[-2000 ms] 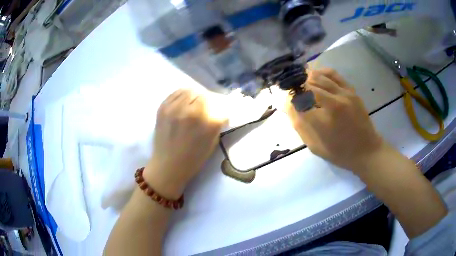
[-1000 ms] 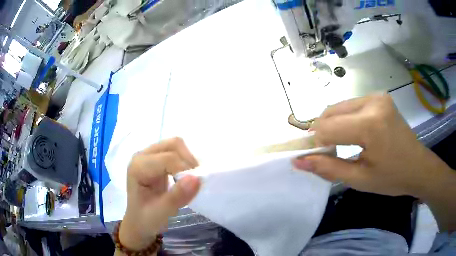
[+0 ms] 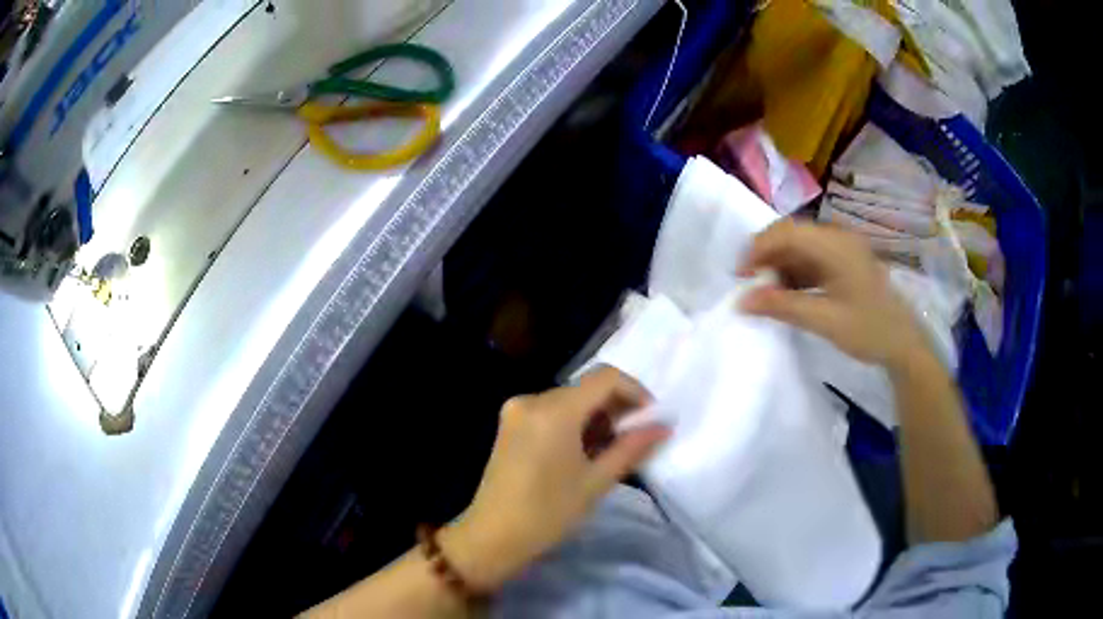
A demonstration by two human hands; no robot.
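Note:
A white fabric piece (image 3: 774, 466) with a rounded lower end hangs over the wearer's lap. My left hand (image 3: 562, 453), with a beaded bracelet at the wrist, pinches its left edge between thumb and fingers. My right hand (image 3: 835, 290) pinches its upper edge, slightly blurred. Another white piece (image 3: 708, 230) lies behind it at the rim of a blue basket. The parts of the cloth under the fingertips are hidden.
The blue basket (image 3: 1022, 351) at the right holds yellow-brown (image 3: 804, 73), pink (image 3: 756, 163) and pale fabric pieces. Green-and-yellow-handled scissors (image 3: 375, 109) lie on the white table (image 3: 242, 266) with a ruler edge. The sewing machine (image 3: 48, 109) is at the upper left.
The view has turned right, from the machine table to the basket and lap. Both hands have moved off the table edge with white fabric held between them.

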